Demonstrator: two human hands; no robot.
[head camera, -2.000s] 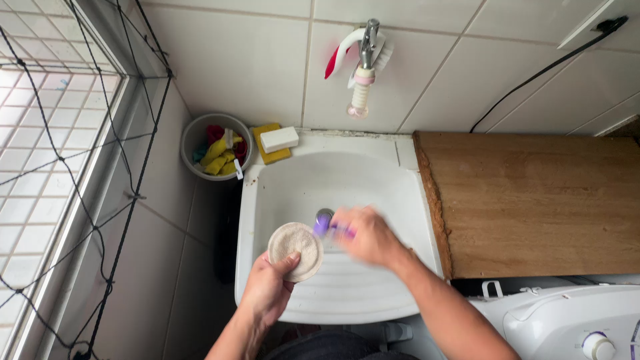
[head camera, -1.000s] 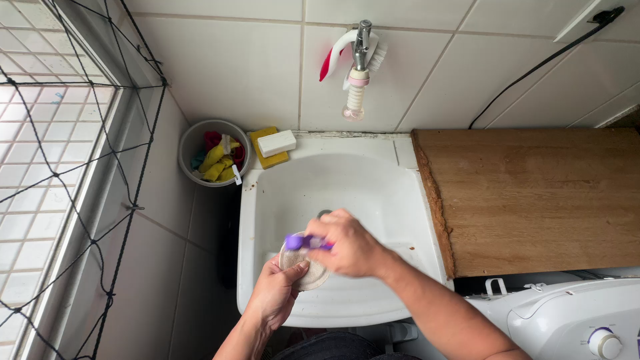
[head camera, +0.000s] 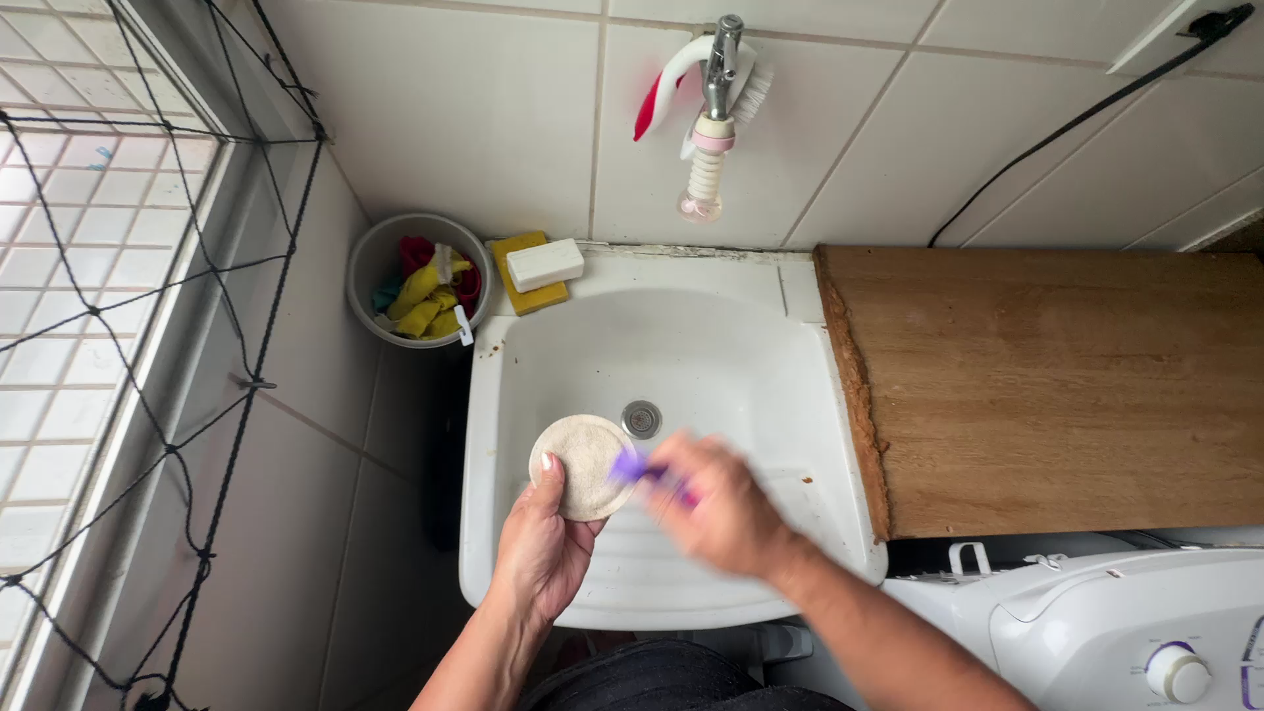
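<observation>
My left hand (head camera: 549, 538) holds a round beige fabric pad (head camera: 585, 472) by its lower edge, thumb on its face, over the white laundry sink (head camera: 681, 346). My right hand (head camera: 719, 504), blurred by motion, grips a small purple tool (head camera: 632, 468), perhaps a brush; its head is at the pad's right edge. Blur hides whether the two touch. The metal drain (head camera: 641, 419) lies just beyond the pad. Above the sink, the chrome faucet (head camera: 724, 69) carries a ribbed white spout extension (head camera: 704, 176).
A grey bucket (head camera: 363, 281) of colored cloths stands at the sink's back left, beside a white soap bar (head camera: 545, 265) on a yellow sponge (head camera: 533, 299). A wooden board (head camera: 1057, 395) adjoins the right side, above a white washing machine (head camera: 1106, 622). Black netting (head camera: 173, 449) spans the left window.
One second ago the purple tool's head was over the pad; now it is at the pad's right edge. The pad now faces the camera more fully. Both hands keep their hold.
</observation>
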